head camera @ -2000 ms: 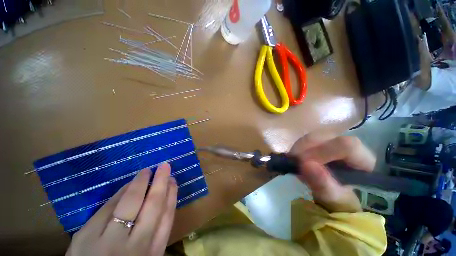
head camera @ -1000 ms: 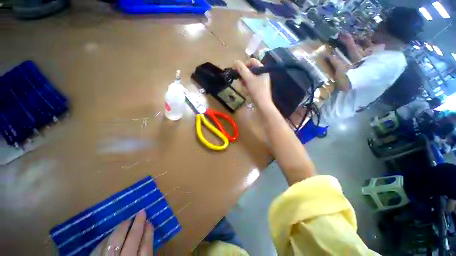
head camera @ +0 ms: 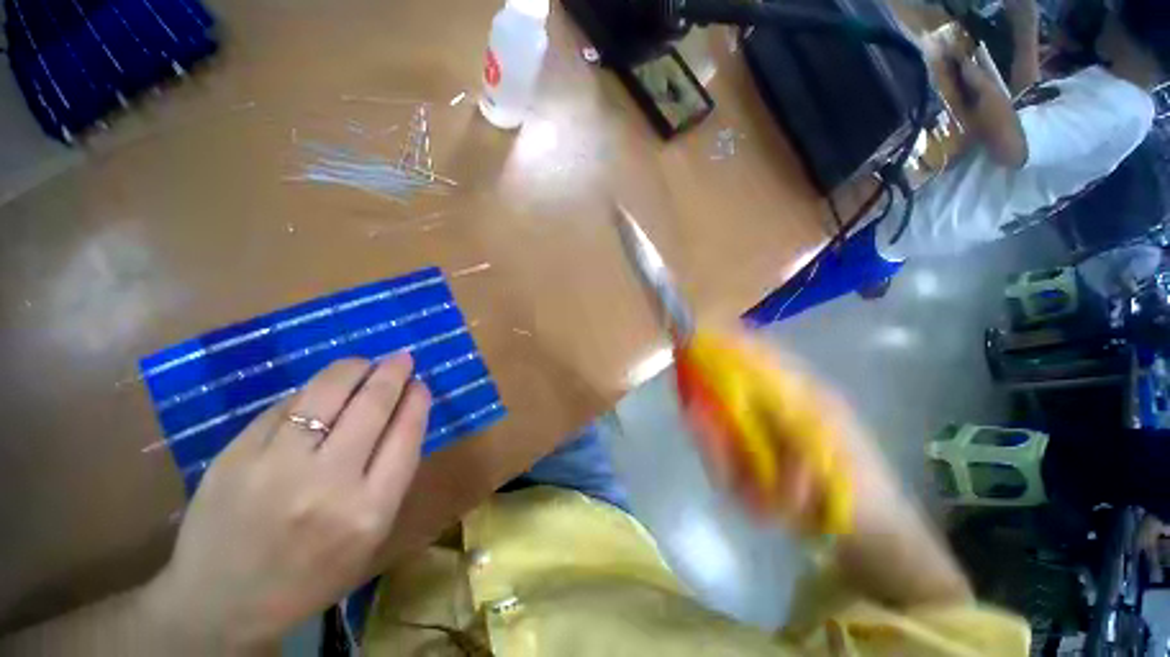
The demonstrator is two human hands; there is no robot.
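A blue solar cell (head camera: 321, 321) with pale stripes lies flat on the brown table, with thin ribbon ends sticking out past its short edges. My left hand (head camera: 314, 481) lies on the lower part of the cell with fingers spread flat, wearing a ring. My right hand (head camera: 802, 481) is blurred and holds the scissors (head camera: 657, 272) by their yellow and red handles, right of the cell and above the table's edge. The silver blades point up toward the far side and look closed. A loose pile of tabbing ribbon (head camera: 359, 170) lies beyond the cell.
A white flux bottle (head camera: 516, 64) stands beyond the cell. The sponge tray (head camera: 670, 93) and dark soldering station (head camera: 834, 96) are at the far right, with ribbon offcuts (head camera: 726, 143) nearby. Finished cells (head camera: 109, 51) lie far left. A person (head camera: 1026, 154) sits at right.
The soldering iron, first in my right hand, went to its stand at the far side. My right hand now has the scissors, lifted off the table. My left hand still rests on the cell.
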